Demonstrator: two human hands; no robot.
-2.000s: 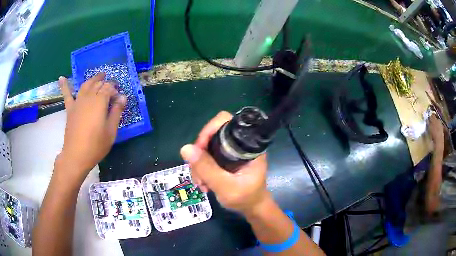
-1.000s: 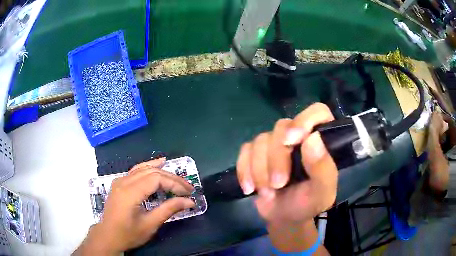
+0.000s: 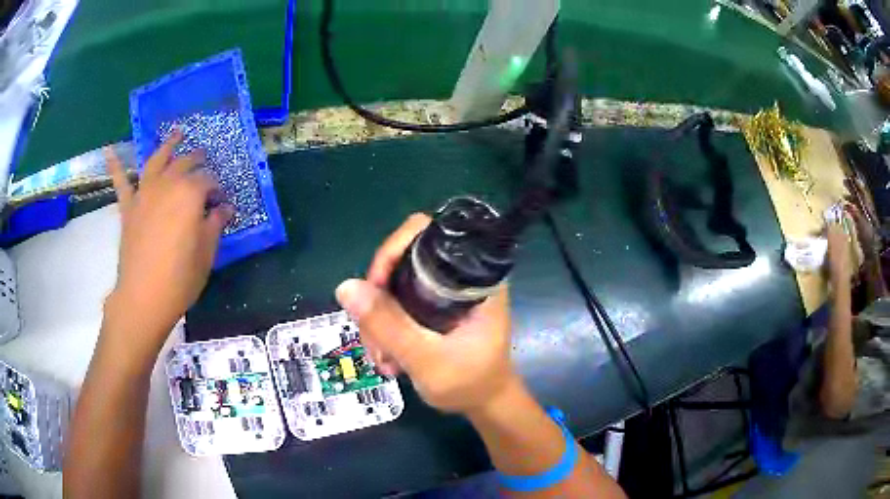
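My right hand (image 3: 439,336) is closed around the black electric screwdriver (image 3: 454,263), held upright just right of the housings; its tip is hidden below the hand. My left hand (image 3: 174,219) is over the blue screw bin (image 3: 259,242), its fingers in the silver screws (image 3: 234,156); whether it pinches one cannot be seen. Two white housings lie side by side, open side up: the left one (image 3: 200,439) and the right one (image 3: 322,419), each with a green circuit board inside. My right thumb and fingers are near the right housing's upper right corner.
A metal post (image 3: 503,58) and black cable stand behind. A black strap loop (image 3: 727,195) lies at the right of the dark mat (image 3: 546,331). More housings (image 3: 24,409) are at far left. Another person's arm (image 3: 837,331) and gold wires (image 3: 776,141) are at far right.
My left hand has moved from over the housings to the screw bin. My right hand has swung the screwdriver from tilted at the right to upright beside the housings.
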